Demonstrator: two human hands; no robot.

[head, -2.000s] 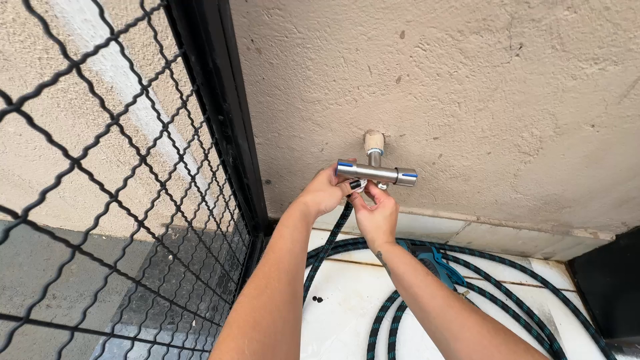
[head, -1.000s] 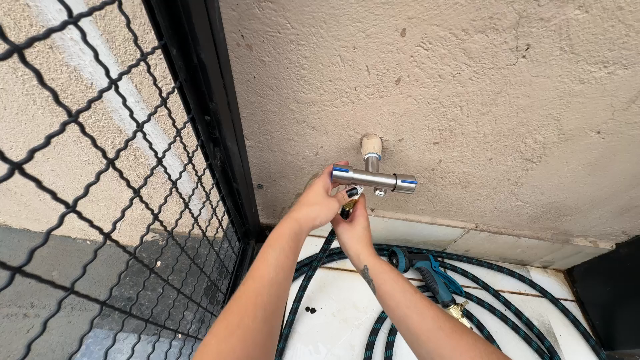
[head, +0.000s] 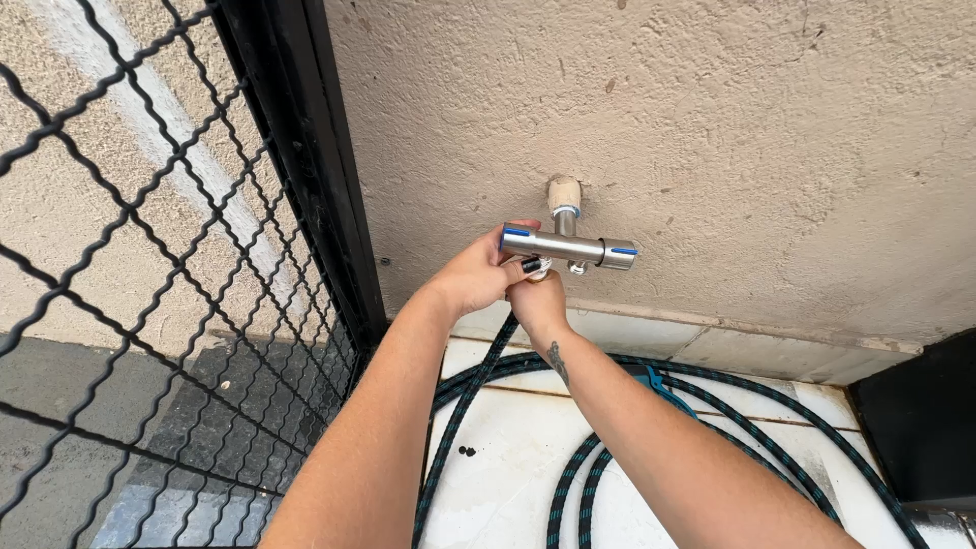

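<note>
A metal double-outlet tap (head: 568, 245) with blue marks on its knobs juts from the wall on a short pipe. My left hand (head: 480, 271) holds the tap's left end, its thumb beside the left outlet, where white thread tape shows. Just under that outlet, my right hand (head: 537, 301) is closed around the end of a black and teal garden hose (head: 476, 389); a bit of brass-coloured fitting shows above the fingers. The right outlet (head: 577, 268) has nothing on it. The join between fitting and outlet is partly hidden by my fingers.
Hose coils lie on white floor tiles (head: 503, 465), with a blue spray nozzle (head: 667, 389) partly behind my right forearm. A black mesh gate (head: 175, 252) stands close on the left. At the far right is a black object (head: 923, 419). The beige wall rises behind the tap.
My right hand has closed around the hose end beneath the left outlet; a second ago the fitting showed more between the hands. My left hand stays at the tap's left end.
</note>
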